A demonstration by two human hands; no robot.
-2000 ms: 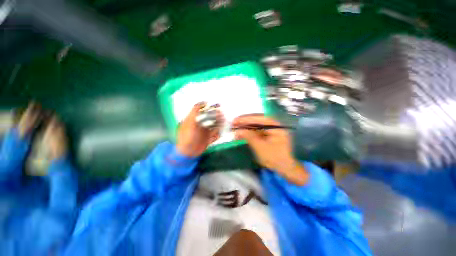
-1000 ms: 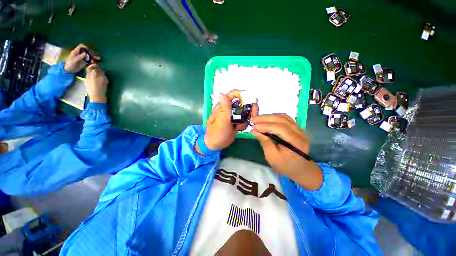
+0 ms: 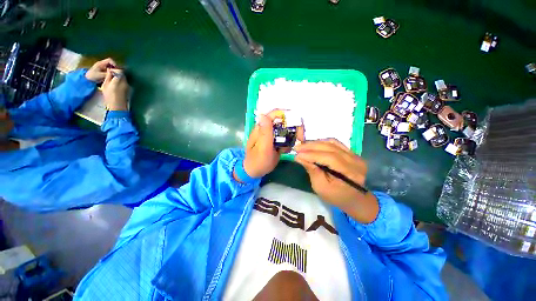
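Observation:
My left hand (image 3: 263, 147) holds a small black watch module (image 3: 285, 136) with silver-white patches, over the near edge of the green plastic tray (image 3: 362, 111). A pale flex tab sticks up from the module. My right hand (image 3: 334, 171) holds slim dark tweezers (image 3: 344, 178), slanting down to the right. Their tip is at the module's lower right side, by a tiny white spot; the exact contact is too small to tell. A heap of small white pieces (image 3: 320, 109) fills the tray.
Several waiting modules (image 3: 406, 104) lie right of the tray, with a copper-brown part (image 3: 450, 117) among them. Clear blister trays (image 3: 505, 176) are stacked at far right. A grey metal upright (image 3: 232, 26) stands behind the tray. Another person's hands (image 3: 111, 85) work at far left.
The view, blurred two seconds ago, is sharp. Since one second ago it has shifted slightly. The module stays in my left hand and the tweezers in my right, still meeting at its lower side.

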